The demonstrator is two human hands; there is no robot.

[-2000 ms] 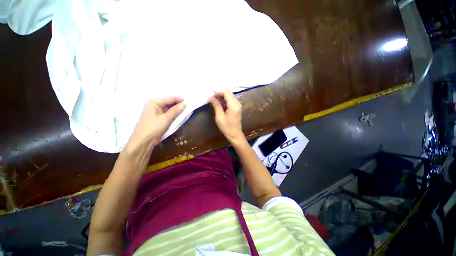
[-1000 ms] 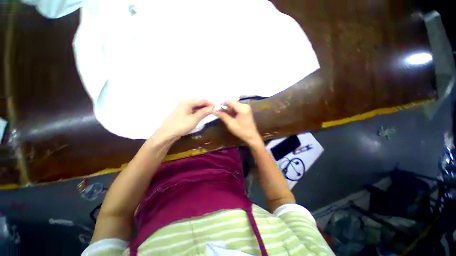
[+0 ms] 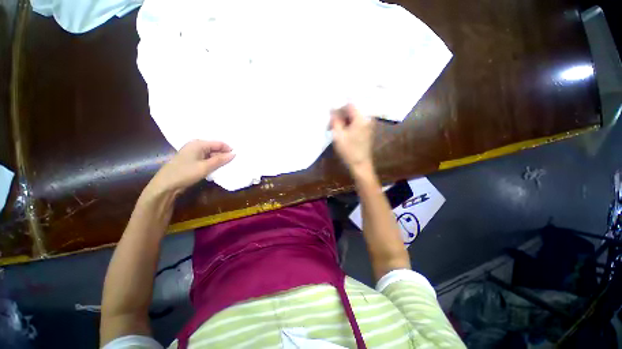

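A large white garment (image 3: 273, 88), overexposed, lies spread on the dark-brown table (image 3: 89, 102), its near edge close to the table's front edge. My left hand (image 3: 194, 163) pinches the garment's near-left border between thumb and fingers. My right hand (image 3: 353, 136) is slightly blurred at the garment's near-right border, fingertips together on the cloth. No snips can be made out; the inside of my right hand is hidden.
Another white cloth (image 3: 85, 12) lies at the far left, beside a table seam. Yellow edging (image 3: 518, 148) runs along the table front. Below it is a white sheet (image 3: 426, 204) with a dark object. Dark bags and bars are at the lower right.
My hands were together at the near edge one second ago; now they are apart, left hand to the left, right hand right and farther up. The garment's near edge is spread between them.
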